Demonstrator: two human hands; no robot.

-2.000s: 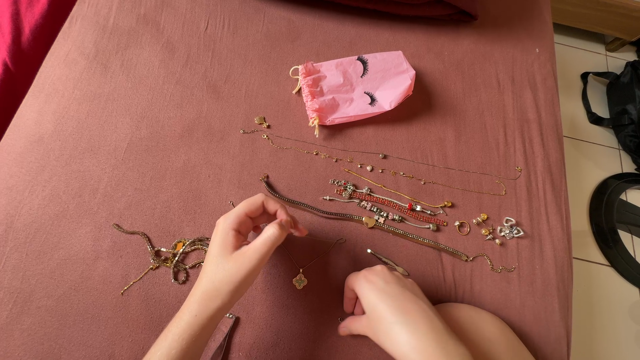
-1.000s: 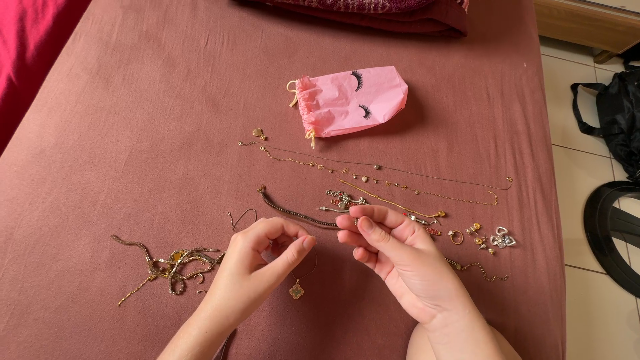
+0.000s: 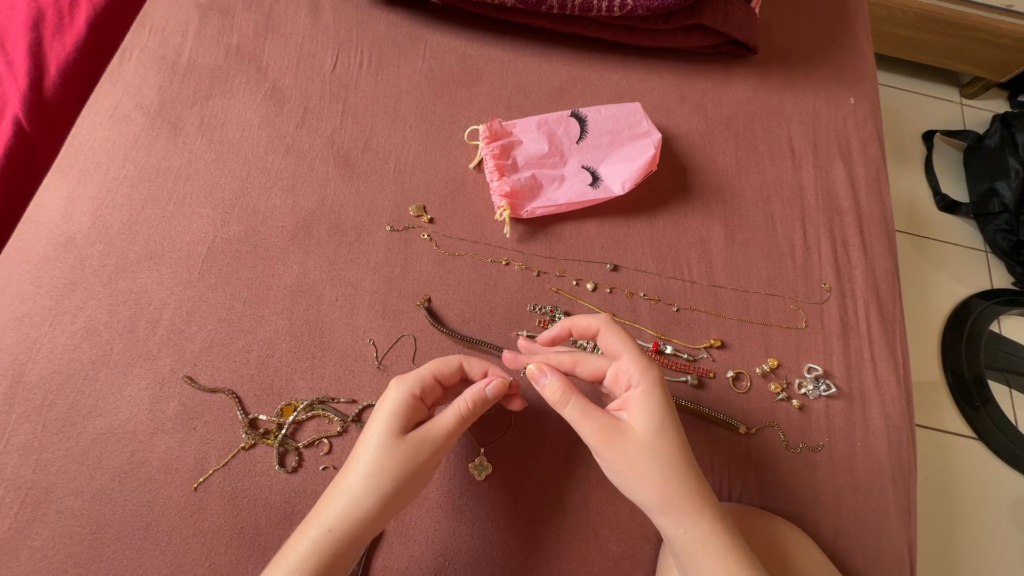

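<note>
My left hand (image 3: 448, 408) pinches the end of a thin chain between thumb and forefinger. From it hangs a clover-shaped pendant (image 3: 480, 466), just above or on the brown cloth. My right hand (image 3: 596, 376) holds the other part of the fine chain at its fingertips, close to the left. Beneath the right hand lie a red beaded bracelet (image 3: 680, 366), silver charm bracelets and a dark braided necklace (image 3: 460, 334), partly hidden. Beyond are two fine gold necklaces (image 3: 590, 286). A tangle of chains (image 3: 300, 424) lies left of my left hand.
A pink drawstring pouch (image 3: 576, 156) with printed eyelashes lies farther back. To the right are a ring (image 3: 738, 381), small earrings (image 3: 774, 388) and a silver heart piece (image 3: 814, 382). Dark folded fabric (image 3: 640, 20) is at the far edge; a black bag (image 3: 992, 180) lies on the tiled floor.
My right hand has risen from the cloth at lower right and come up beside my left fingertips. The tweezers-like metal tool seen near it earlier is now out of sight.
</note>
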